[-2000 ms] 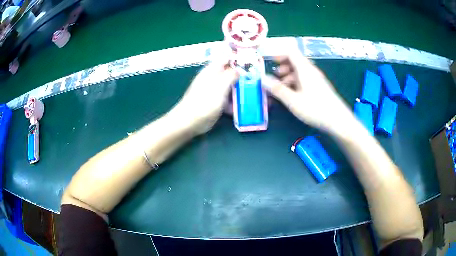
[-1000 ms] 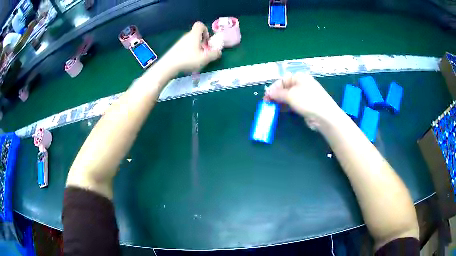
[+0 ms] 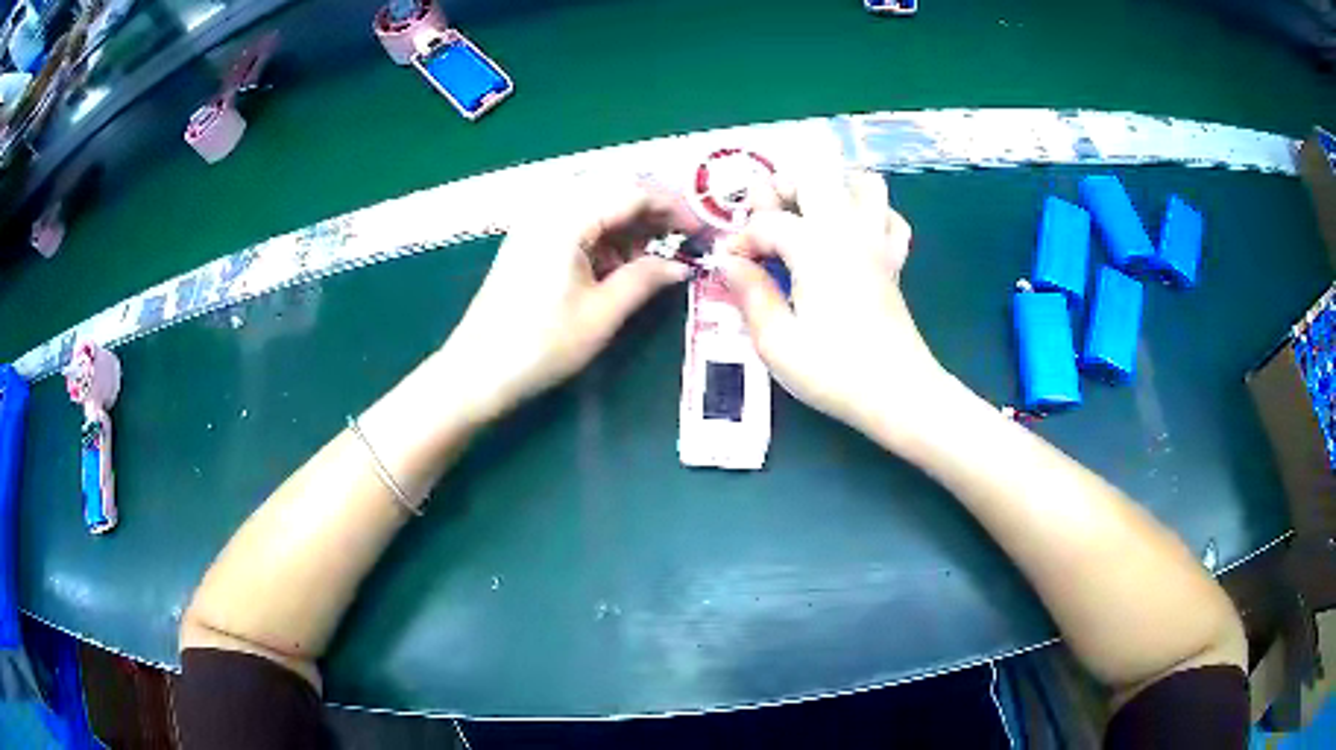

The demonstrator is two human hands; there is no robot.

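Observation:
A pale pink handheld fan lies upright in front of me, its round head (image 3: 733, 188) at the top and its handle (image 3: 724, 440) pointing toward me. The handle has a dark square and no battery in it. My left hand (image 3: 550, 301) pinches a small white connector (image 3: 667, 246) at the neck. My right hand (image 3: 828, 301) pinches at the neck beside it, apparently on battery leads. A blue battery pack (image 3: 778, 279) shows only in part behind the right fingers. The exact contact of the fingertips is hard to see.
Several loose blue battery packs (image 3: 1048, 349) lie at right, beside a brown carton (image 3: 1292, 418). Another fan (image 3: 97, 476) with a battery lies far left, near a blue bin (image 3: 12, 506). Fans (image 3: 463, 75) lie on the green belt beyond the whitish strip (image 3: 396, 220).
A fan is now in front of me at the neck of which both hands meet. My left hand came back from the belt. The battery in my right hand is now mostly hidden.

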